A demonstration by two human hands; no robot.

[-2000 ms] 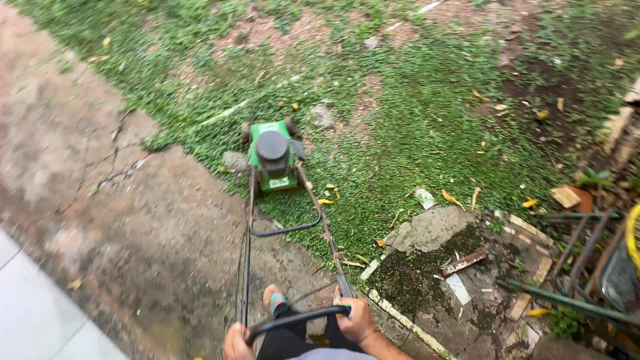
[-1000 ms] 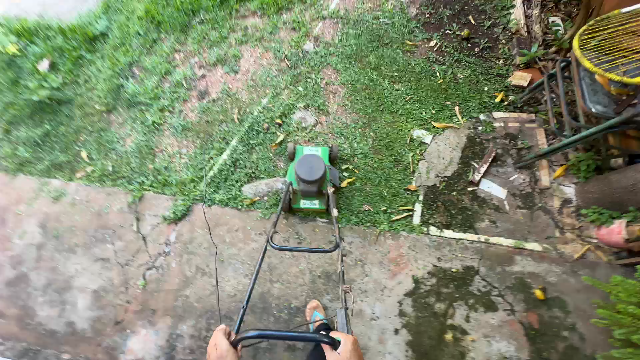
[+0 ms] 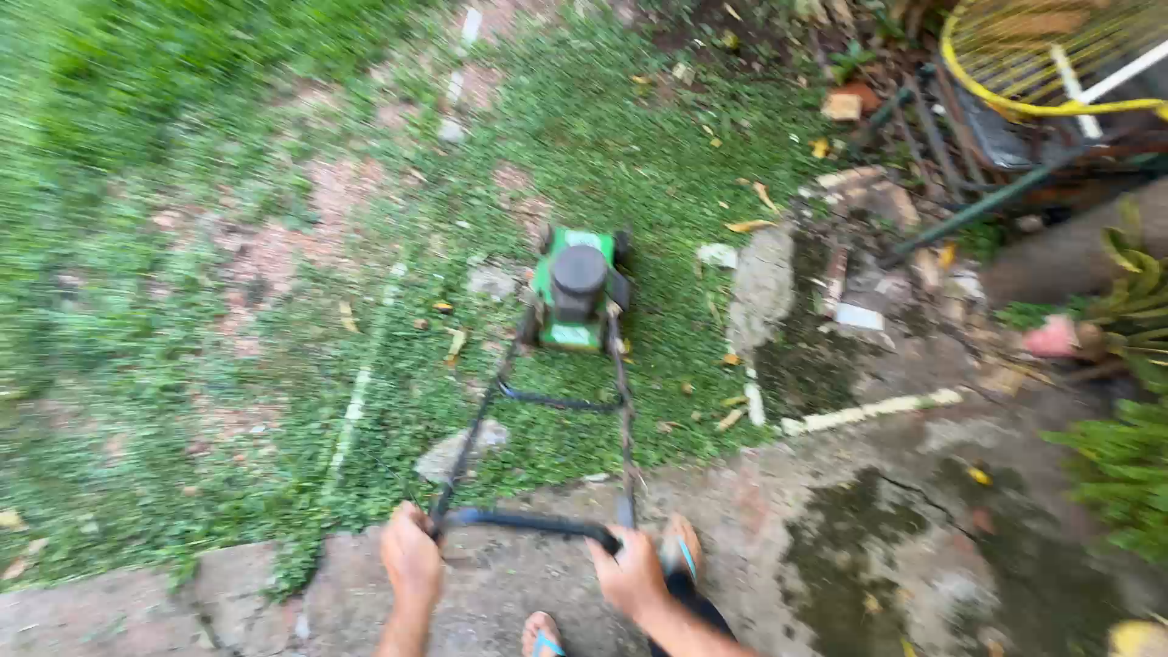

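A green lawn mower (image 3: 573, 290) with a dark round motor cover stands on the grass ahead of me, its handle frame reaching back toward my body. My left hand (image 3: 411, 550) grips the left corner of the black handlebar (image 3: 538, 522). The bar's right end is held in my right hand (image 3: 628, 570). Below the hands, my feet in sandals (image 3: 683, 549) with light blue straps are on the concrete. Motion blurs the view somewhat.
Concrete paving (image 3: 493, 584) borders the grass near me. A flat stone (image 3: 461, 451) lies left of the handle. At right are a broken slab (image 3: 765, 287), white-edged bricks (image 3: 871, 409), metal bars (image 3: 985, 210), a yellow-rimmed corded chair (image 3: 1004, 108) and a green plant (image 3: 1122, 465).
The mower has moved forward from the concrete's edge farther onto the grass, with both hands still on its handlebar. A second foot now shows. The view has shifted.
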